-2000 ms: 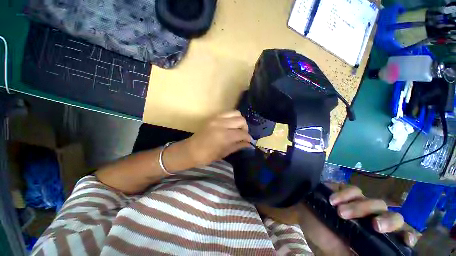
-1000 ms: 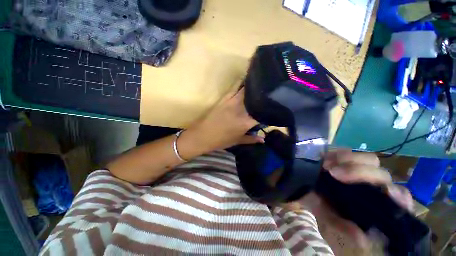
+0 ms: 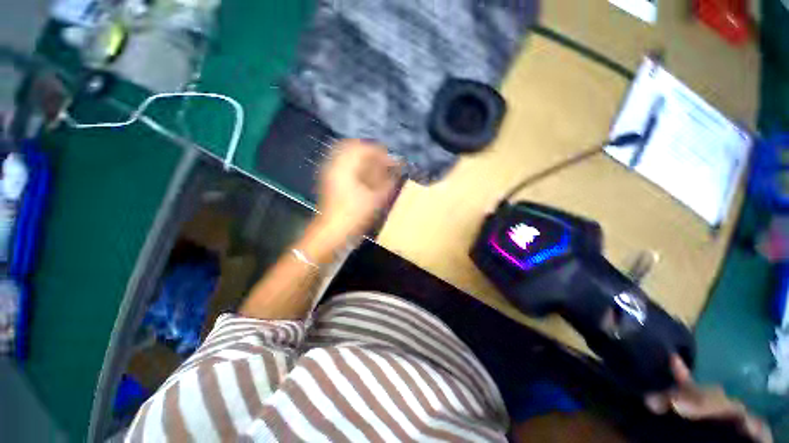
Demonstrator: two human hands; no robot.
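Note:
The black headset (image 3: 562, 260) lies slanted over the board's near edge, one ear cup lit pink and blue with a white logo. Its boom microphone (image 3: 562, 164) points up and right, its tip over the clipboard. My right hand (image 3: 701, 405) is at the headset's lower right end, fingers against the black cup. Whether the dark shape under this hand is the driver cannot be told. My left hand (image 3: 359, 182) is blurred and curled, away from the headset, over the black mat beside the grey cloth. Anything inside it cannot be made out. An ear pad (image 3: 467, 115) lies on the cloth's edge.
The grey patterned cloth (image 3: 372, 60) covers part of the black mat (image 3: 294, 151). A clipboard with paper (image 3: 683, 143) lies at right on the tan board (image 3: 554, 112). A red object (image 3: 722, 19) is at the far edge. A white cable (image 3: 199, 95) loops at left.
The view has turned left. My left hand has let go of the headset and moved left to the mat. The headset has turned, with its lit cup now towards the left.

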